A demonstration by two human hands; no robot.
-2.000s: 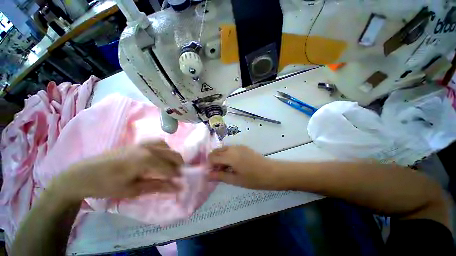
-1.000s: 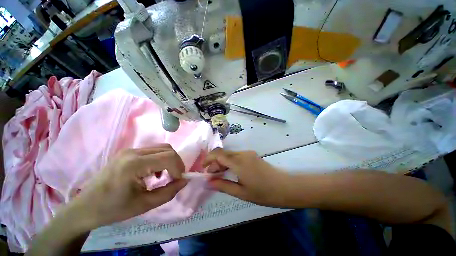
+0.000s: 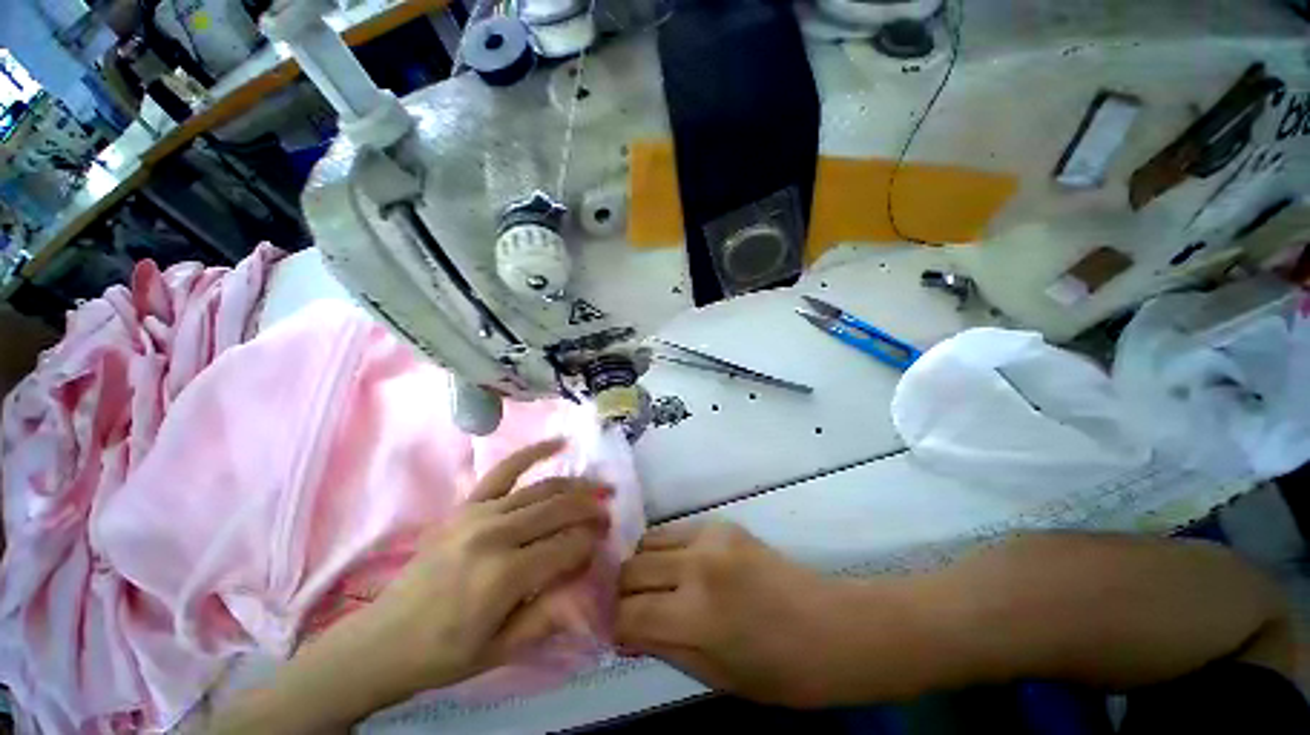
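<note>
The light-pink garment is heaped at the left and runs under the presser foot area of the sewing machine. A thin white piece lies on the pink cloth's right edge, just in front of the needle area. My left hand lies flat on the cloth, fingers spread and pointing toward the needle. My right hand is at the cloth's right edge with its fingers bent onto it; its fingertips are partly hidden, so its hold is unclear. The needle tip is hidden.
Grey tweezers and blue-handled snips lie on the machine bed. A stack of white pieces lies right of them, beside clear plastic. A black strap hangs over orange-yellow tape. Other worktables stand at upper left.
My hands have stopped pinching the cloth edge between them. My left hand has moved right and flattened on the cloth; my right hand sits lower in view. The white piece now shows near the needle.
</note>
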